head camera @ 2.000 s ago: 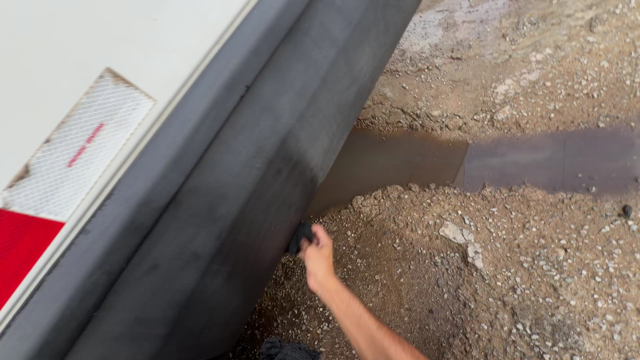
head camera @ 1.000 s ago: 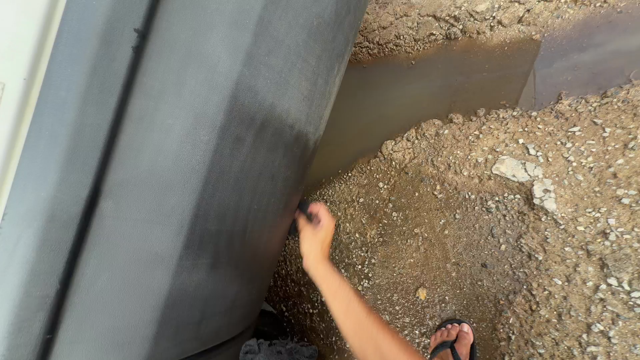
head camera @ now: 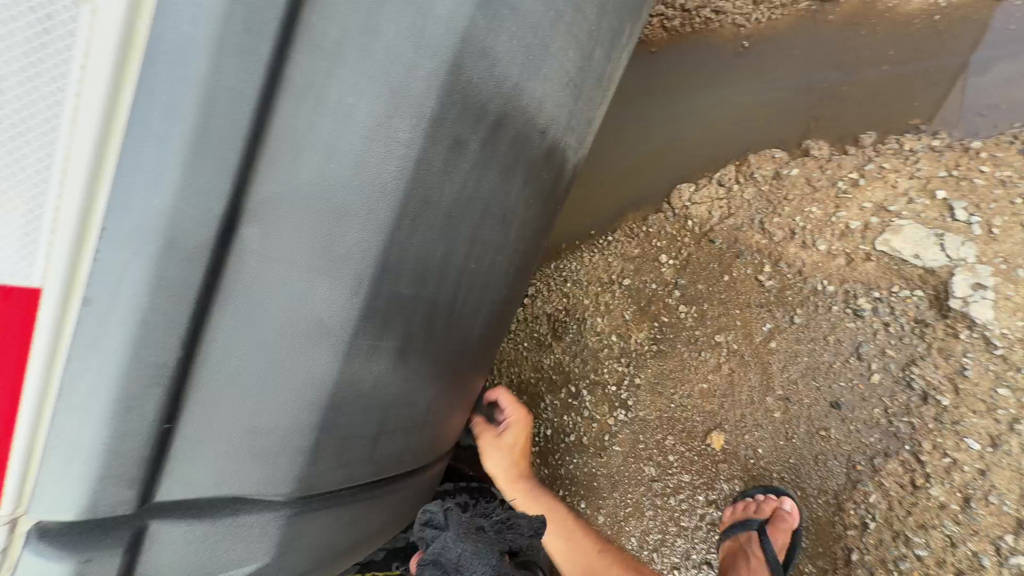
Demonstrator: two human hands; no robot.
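My right hand (head camera: 504, 432) is at the lower edge of a dark grey textured plastic panel (head camera: 320, 280) on a vehicle. Its fingers are closed on a small black pad or cloth (head camera: 485, 410), blurred and mostly hidden. A darker, wet-looking patch (head camera: 480, 216) spreads over the panel above it. At the bottom of the view is a bunched dark grey cloth (head camera: 476, 538), with a fingertip of my left hand (head camera: 414, 562) showing at its left side; the rest of that hand is hidden.
White bodywork with red and white reflective tape (head camera: 18, 360) is at the left. Part of a tyre (head camera: 460, 484) shows under the panel. Muddy water (head camera: 744, 88) lies beyond, with gravel ground (head camera: 680, 344) nearer. A foot in a black flip-flop (head camera: 760, 532) stands at lower right.
The view has shifted closer along the panel. My right hand remains at its lower edge with the black item. More of the grey cloth now shows, and the foot has come into view since the oldest frame.
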